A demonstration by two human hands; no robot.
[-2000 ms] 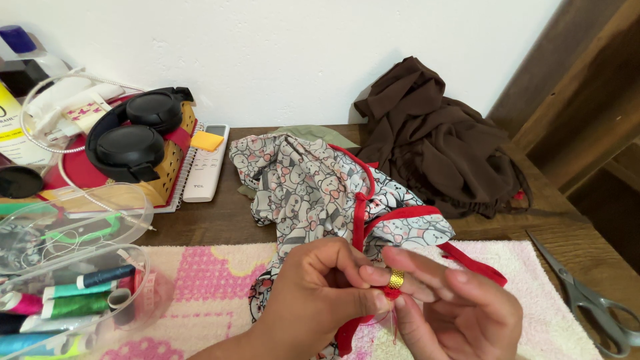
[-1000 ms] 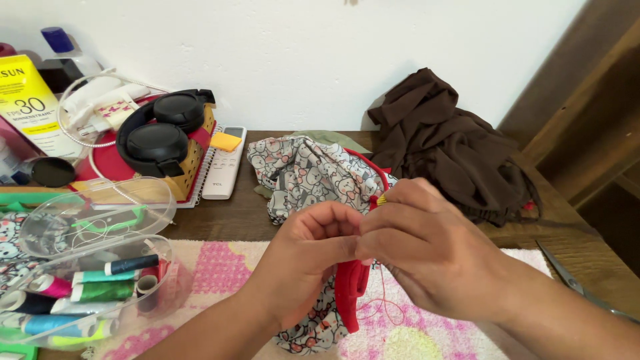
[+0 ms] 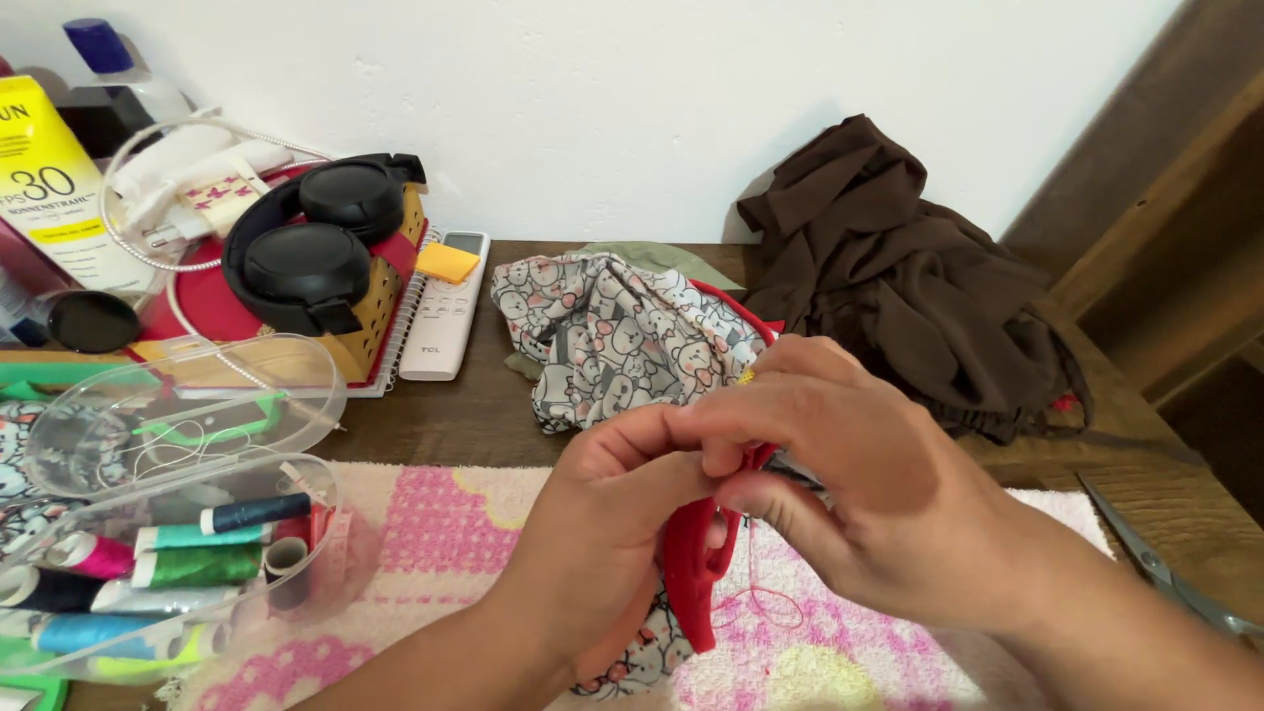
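My left hand (image 3: 612, 523) pinches the red trim (image 3: 688, 578) of a grey cat-print fabric (image 3: 632, 336) between thumb and fingers. Against it, my right hand (image 3: 820, 474) holds the same trim, its fingertips meeting those of the left. A yellow ring-like band (image 3: 747, 376) shows at a right finger. Red thread (image 3: 765, 604) hangs in a loose loop below the hands, over a pink and white towel (image 3: 444, 523). No needle can be made out; the fingers hide the pinched spot. The printed fabric spreads behind the hands and also hangs beneath them.
At left lies an open clear plastic case (image 3: 336, 543) of thread spools (image 3: 197, 566). Behind it, black headphones (image 3: 306, 265) rest on a box beside a white remote control (image 3: 434, 336). A brown cloth (image 3: 869, 267) is heaped at back right; scissors (image 3: 1150, 563) lie at the right edge.
Two seconds ago the hands were lower, with the yellow band in plain sight; now the right hand is turned over the left and mostly hides it. The view has shifted somewhat.
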